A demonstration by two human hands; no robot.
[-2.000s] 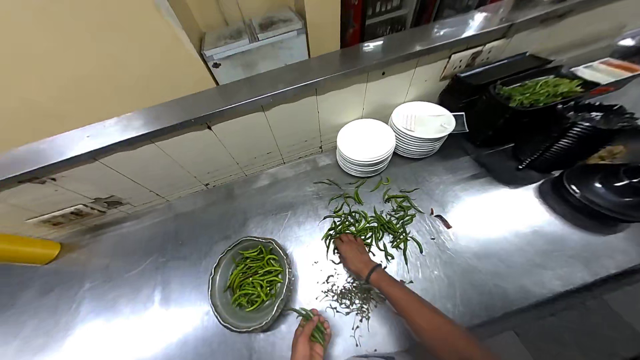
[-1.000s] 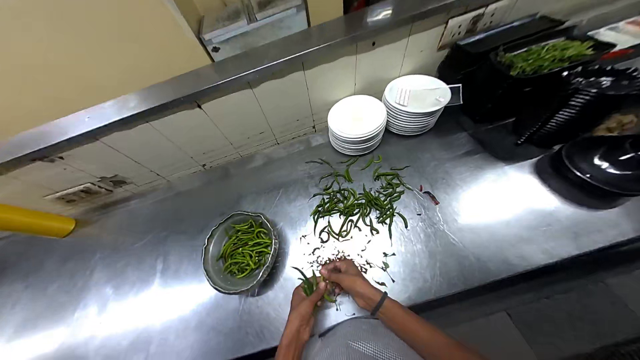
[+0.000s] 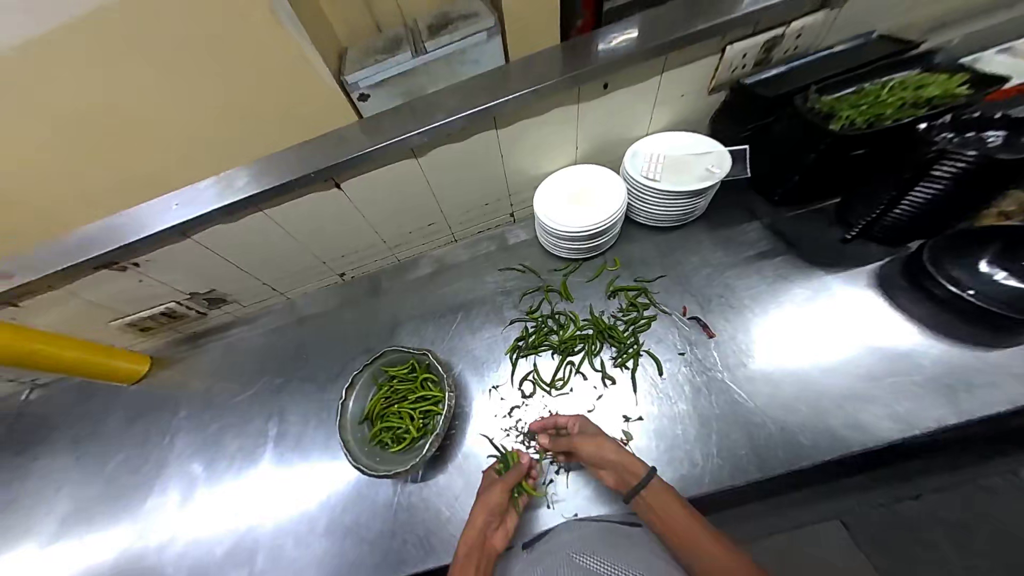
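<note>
My left hand (image 3: pixel 504 488) is closed around a small bunch of green chillies (image 3: pixel 510 464) near the front edge of the steel counter. Just right of it is my right hand (image 3: pixel 580 444), dark band on the wrist, thumb and fingertips close together over scattered chilli stems (image 3: pixel 520 416); whether it pinches anything cannot be made out. Beyond the hands lies a loose pile of green chillies (image 3: pixel 584 332), with a red dried chilli (image 3: pixel 702 326) at its right. A grey bowl with a wavy rim (image 3: pixel 346 416) stands left of the hands and holds more green chillies (image 3: pixel 404 404).
Two stacks of white plates (image 3: pixel 580 200) (image 3: pixel 676 164) stand against the tiled wall. At the right are a black container of green leaves (image 3: pixel 892 100) and black bowls (image 3: pixel 980 268). A yellow cylindrical object (image 3: pixel 72 352) juts in at the left over the steel counter (image 3: pixel 264 432).
Two seconds ago my right hand was at the chilli pile; it has come back beside my left hand. Since one second ago the hands have moved slightly apart.
</note>
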